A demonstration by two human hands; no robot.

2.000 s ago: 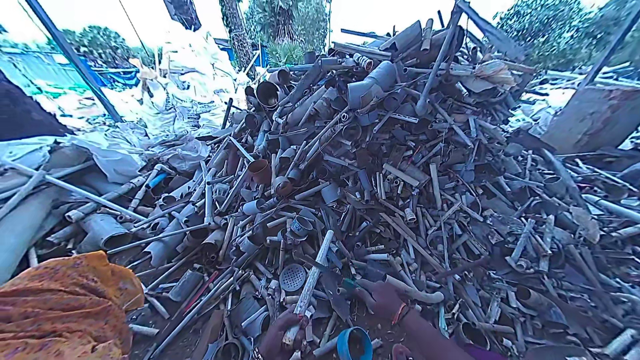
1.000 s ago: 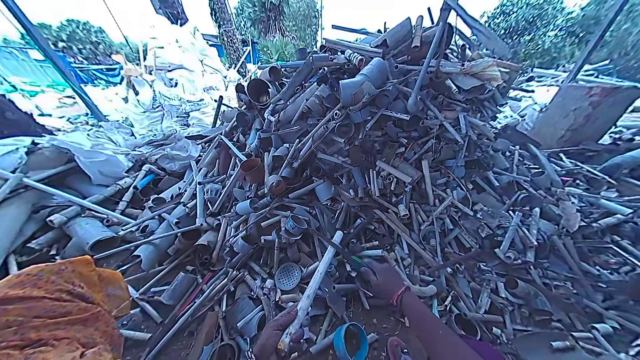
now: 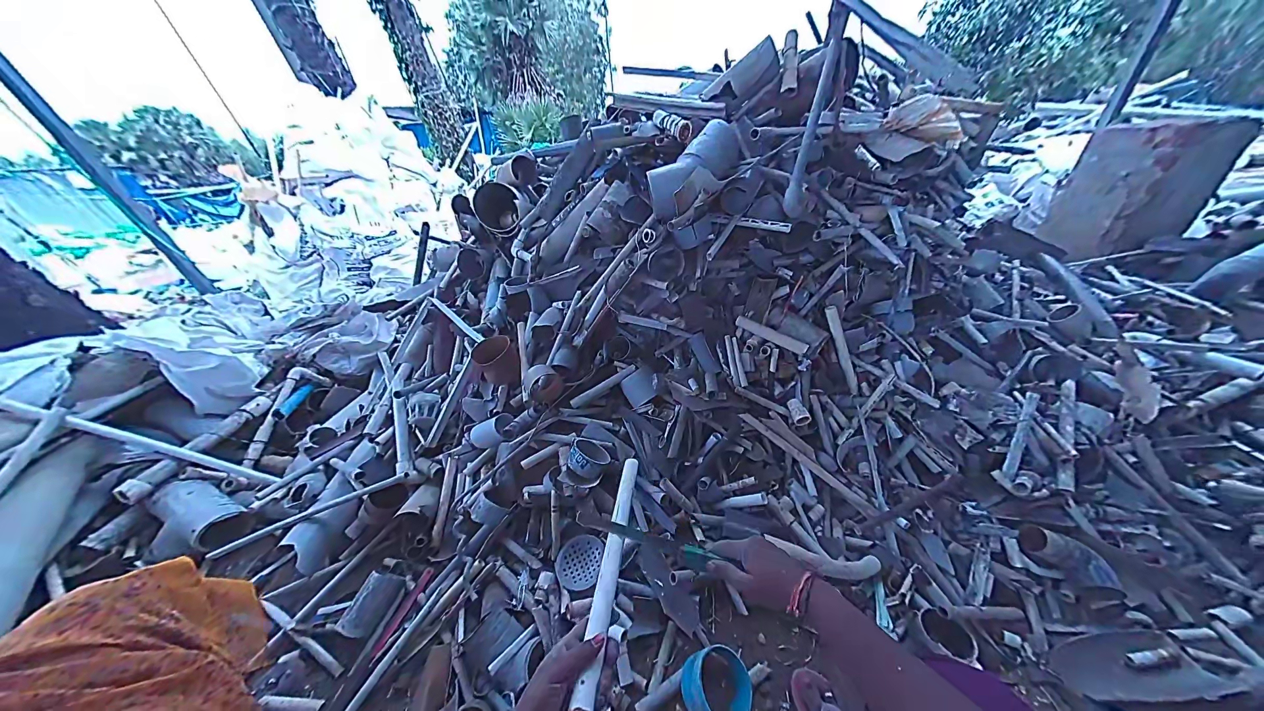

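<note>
At the bottom centre my left hand (image 3: 561, 671) grips the lower part of a pale plastic pipe (image 3: 614, 553), which points up and away. To its right, my right hand (image 3: 755, 571), with a red band at the wrist, holds a knife by its green handle (image 3: 697, 555). The dark blade (image 3: 627, 533) reaches left to the pipe; whether it touches cannot be told. A round perforated disc (image 3: 579, 563) lies just left of the pipe. A blue pipe ring (image 3: 715, 679) sits below my right hand.
A high heap of scrap plastic pipes and fittings (image 3: 691, 346) rises in front. White sacks (image 3: 237, 346) lie at the left, and a leaning slab (image 3: 1136, 188) stands at the back right. Orange patterned cloth (image 3: 128, 632) covers the lower left. A long pale pipe (image 3: 148, 444) crosses the left side.
The pipe in my left hand stands somewhat more upright than two seconds ago. My right hand stays near it with the green-handled tool.
</note>
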